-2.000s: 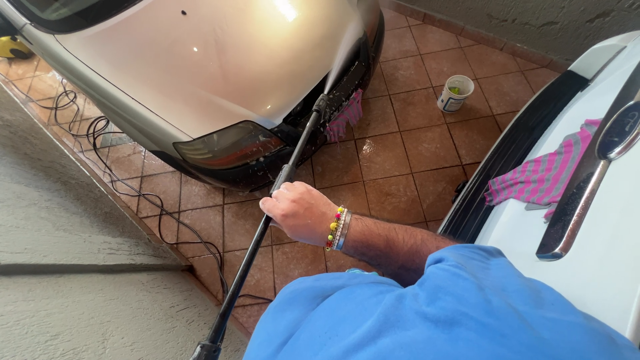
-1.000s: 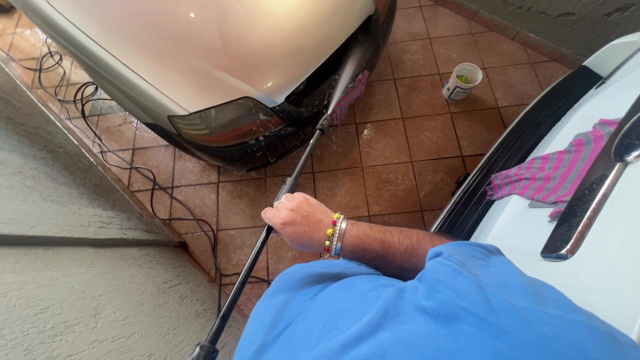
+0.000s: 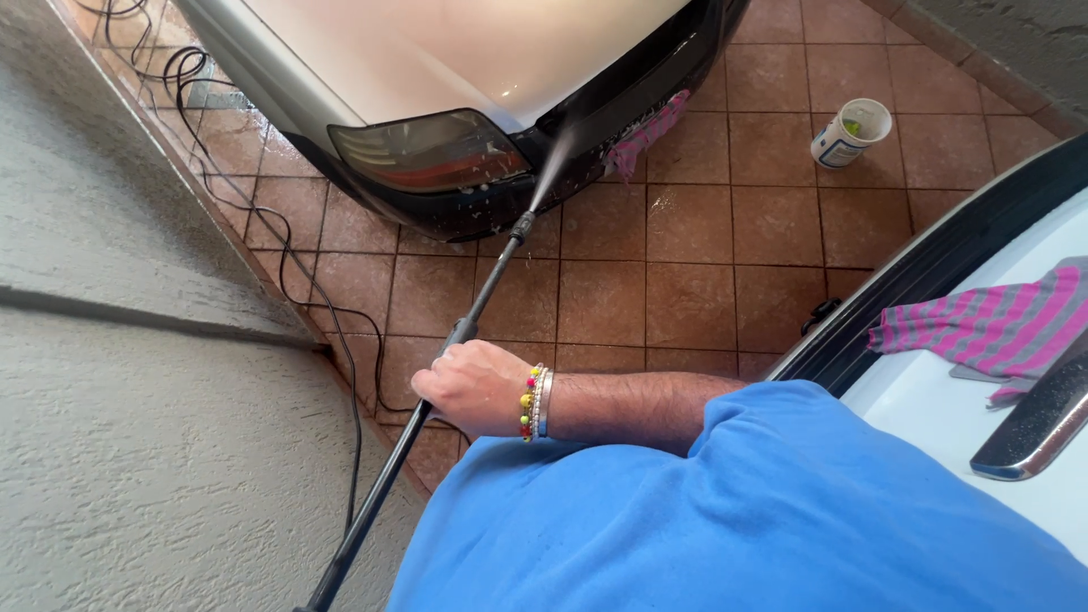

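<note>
My right hand (image 3: 476,387), with bead bracelets at its wrist, is closed around the black lance (image 3: 484,280) of a pressure washer. The lance slants from the bottom left up to its nozzle (image 3: 523,226), just short of a light-coloured car's black bumper (image 3: 595,140). A white spray fans from the nozzle onto the bumper, beside the lamp (image 3: 433,153), which has drops on it. A pink and grey striped cloth (image 3: 650,136) hangs on the bumper's edge, right of the spray. My left hand is out of view, and so is the lance's rear end.
Black cable (image 3: 285,246) loops over the tiled floor (image 3: 603,297) along a rough plastered wall (image 3: 153,467). A white tub (image 3: 850,133) with something green inside stands on the tiles. At the right, a second striped cloth (image 3: 986,327) lies on a white car (image 3: 918,408).
The nozzle has shifted along the bumper toward the lamp, and the spray now lands nearer to the lamp. My right hand keeps its hold on the lance. The view has moved somewhat.
</note>
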